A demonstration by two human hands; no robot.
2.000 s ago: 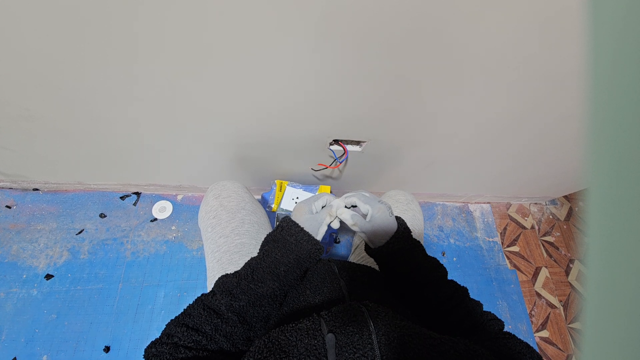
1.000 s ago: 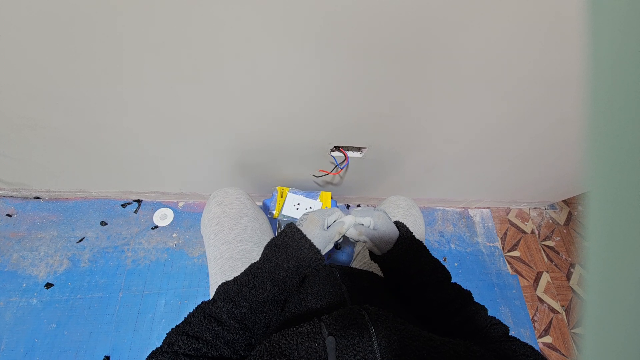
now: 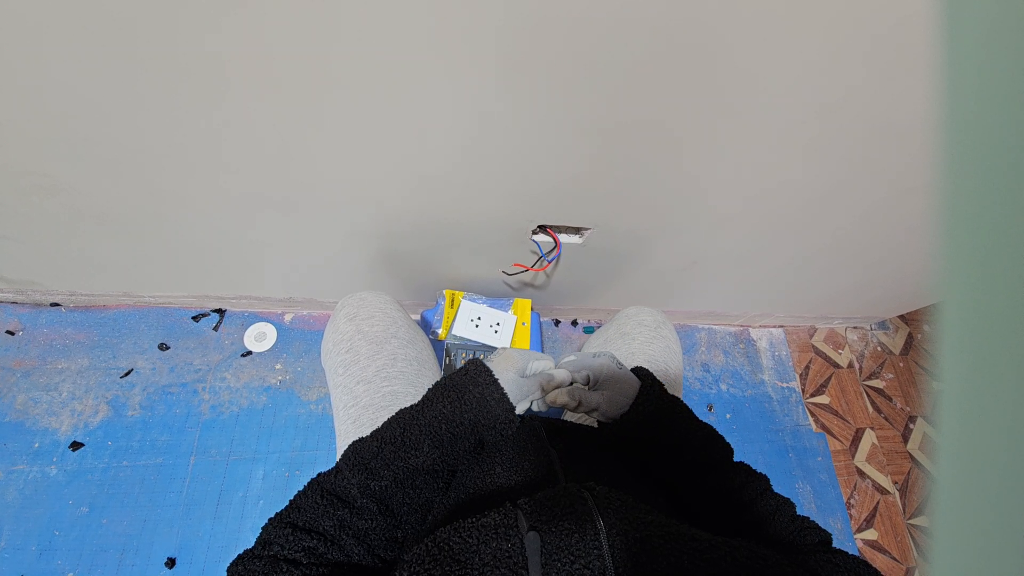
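My left hand point(image 3: 526, 378) and my right hand point(image 3: 596, 386), both in grey work gloves, meet finger to finger between my knees. Their curled fingers hide whatever may be between them. Just beyond my left hand, a white double socket outlet point(image 3: 483, 322) lies on clear packaging with yellow ends point(image 3: 522, 314). This rests on a blue container point(image 3: 535, 331), with a dark tray of small parts point(image 3: 466, 354) partly showing. Red, blue and black electrical wires point(image 3: 554, 248) hang from a rectangular wall opening point(image 3: 572, 233) above.
The grey wall point(image 3: 480, 136) rises close in front of my knees. Blue sheeting point(image 3: 160, 480) covers the floor, with black scraps point(image 3: 76, 446) and a round white disc point(image 3: 260, 337) at the left. Patterned brown flooring point(image 3: 868, 432) shows at the right, beside a blurred green vertical edge point(image 3: 982, 288).
My hands, raised with fingertips together two seconds ago, are now lower and closer together. The small dark item seen near my fingers then no longer shows.
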